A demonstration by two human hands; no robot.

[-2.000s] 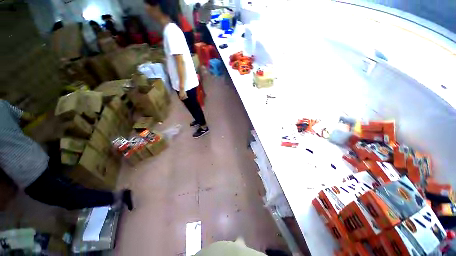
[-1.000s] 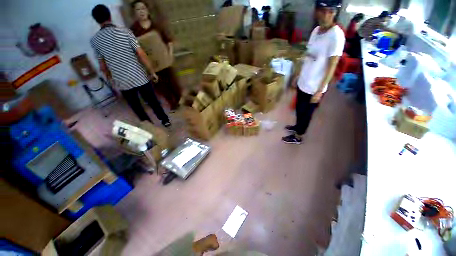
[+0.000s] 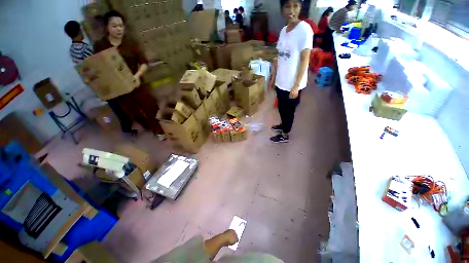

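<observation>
My left hand [image 3: 225, 239] shows small at the bottom centre, below a pale sleeve. It overlaps the view of a white paper sheet [image 3: 238, 224] on the floor; its fingers are too small to read. My right hand is out of the picture. On the white bench [image 3: 380, 169] at the right, an orange and white product box [image 3: 397, 192] stands beside a tangled orange cord bundle [image 3: 431, 189]. Small dark parts [image 3: 415, 222] lie in front of them. Another orange cord heap [image 3: 363, 79] and a small open carton [image 3: 388, 107] stand farther back.
A person in white [image 3: 293, 61] stands in the aisle. Another person [image 3: 134, 56] holds a carton [image 3: 107, 74], with someone in stripes behind. Open cartons [image 3: 187, 134], a platform scale [image 3: 172, 176] and a blue machine [image 3: 97, 226] stand left.
The view has swung left, then slightly back right. The person with the carton now stands in front of the striped person. My left hand has come farther into view.
</observation>
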